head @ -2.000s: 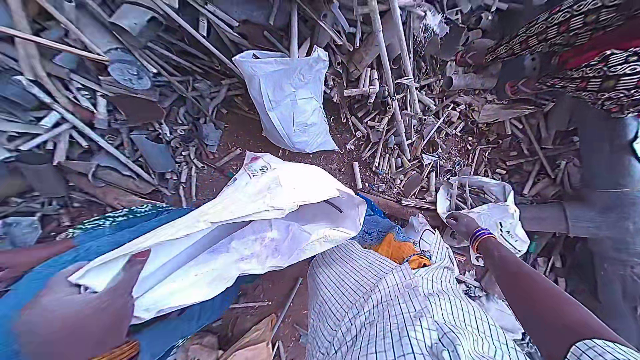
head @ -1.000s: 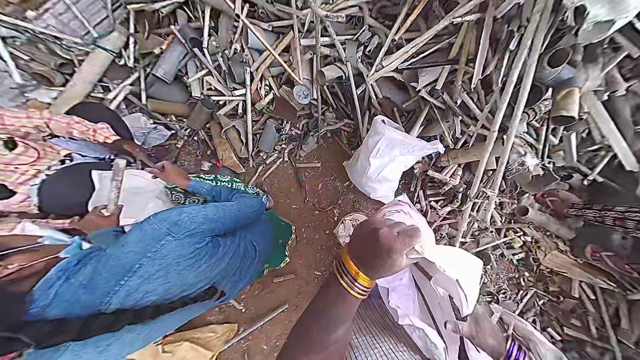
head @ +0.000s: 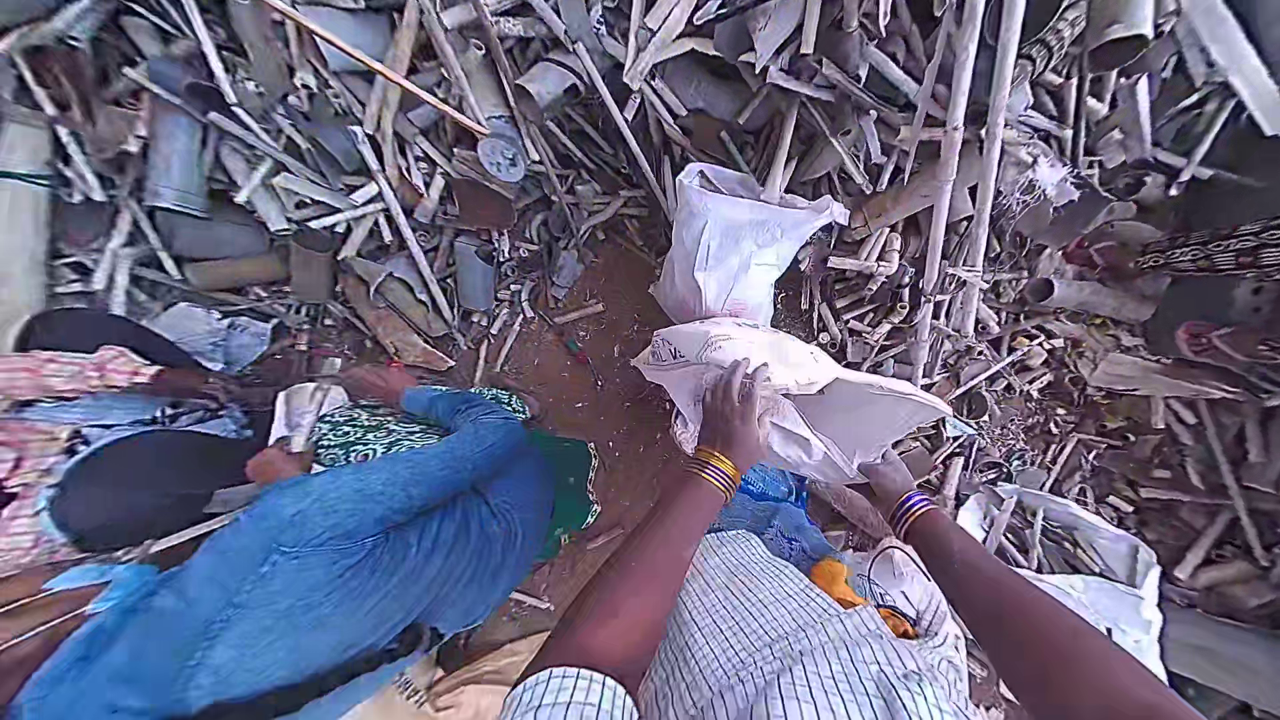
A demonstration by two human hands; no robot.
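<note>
My left hand (head: 735,418), with yellow bangles at the wrist, grips the near side of a white woven sack (head: 860,410) that bears writing. At the sack's lower right edge is my right hand (head: 886,480), its fingers partly hidden by the cloth. The sack's mouth gapes toward the right. Just beyond it stands a second white sack (head: 730,240), upright, touching it in this view. A third white sack (head: 1100,560), with pale sticks in it, lies to the right of my right forearm.
A person in a blue denim shirt (head: 400,530) sits close at left, another in checked cloth (head: 75,375) beyond. Heaped bamboo and wood offcuts (head: 600,90) surround bare soil (head: 610,370). Two long poles (head: 945,200) lean in the heap. A person's foot (head: 1225,340) shows at right.
The white sack my left hand held at the left two seconds ago is now in front of me. My right hand has moved from the sack of sticks to this sack. The view has shifted.
</note>
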